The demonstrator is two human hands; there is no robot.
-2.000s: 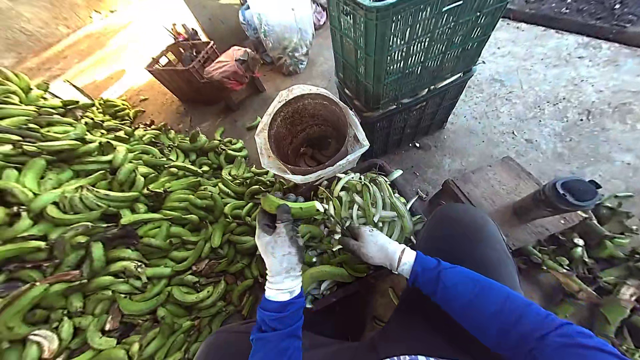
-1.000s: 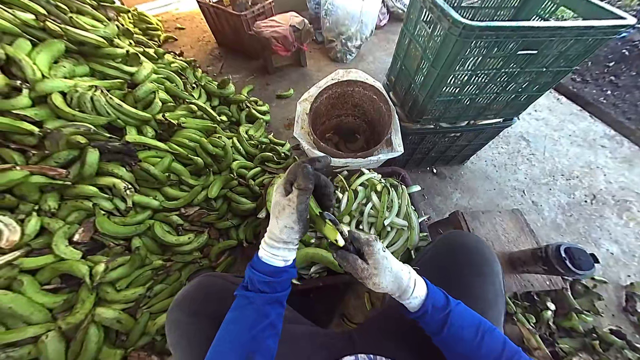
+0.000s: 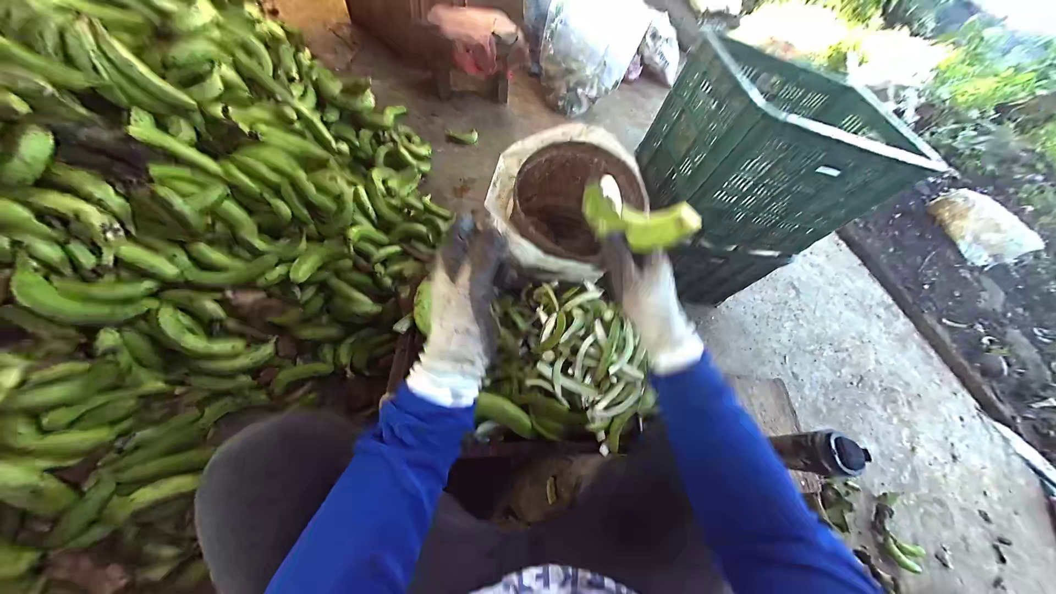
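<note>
My right hand (image 3: 648, 289), in a dirty white glove, holds a piece of green plantain peel (image 3: 652, 227) at its fingertips, above the right rim of a round bucket (image 3: 507, 186). A pale piece shows behind the peel, blurred. My left hand (image 3: 466, 289), gloved too, is left of the bucket's near edge; its dark fingers are blurred and whether they hold anything is unclear. Below and between the hands lies a heap of peel strips (image 3: 590, 355), with a whole green plantain (image 3: 505, 412) at its near side. A large pile of green plantains (image 3: 198, 280) spreads on the left.
Stacked green plastic crates (image 3: 767, 157) stand right of the bucket. Behind are a low wooden stool (image 3: 472, 78) with a reddish bag and a clear plastic bag (image 3: 586, 49). A dark bottle (image 3: 817, 452) lies on a wooden board (image 3: 763, 404) by my right knee. Peels lie on the concrete floor.
My hands were close together around a green plantain one second ago; now they are apart, and my right hand holds peel up by the bucket. The view has shifted.
</note>
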